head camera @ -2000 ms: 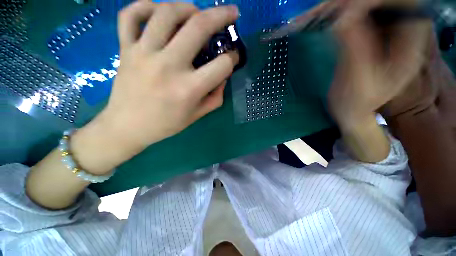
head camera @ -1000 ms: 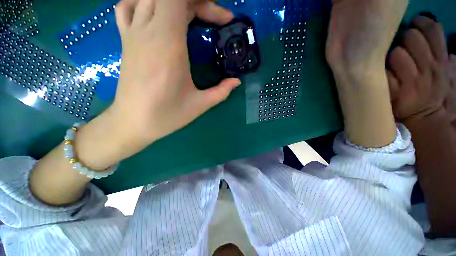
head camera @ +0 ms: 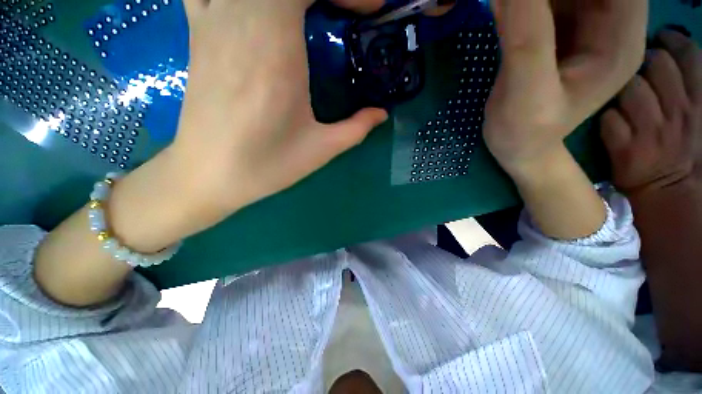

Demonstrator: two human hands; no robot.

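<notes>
A black rounded-square unit (head camera: 387,61) with a lens-like ring and a small white mark lies at the top centre, above the green mat. My left hand (head camera: 246,100) holds it, thumb at its lower edge and a finger at its upper left; the other fingertips are cut off by the top edge. My right hand (head camera: 550,85) is to the right, its upper part cut off. Thin silver tweezers (head camera: 408,10) reach from the right-hand side to the unit's top edge. Where their tips touch is unclear.
A clear dotted strip (head camera: 446,142) lies right of the unit. Blue film (head camera: 142,46) and glossy dotted sheets (head camera: 73,108) lie at the left on the green mat (head camera: 308,208). Another person's hand (head camera: 654,115) rests at the far right, beside my right forearm.
My left hand and the unit have shifted slightly right. My right hand has come lower and back into fuller view, and the tweezers now show at the unit's top edge.
</notes>
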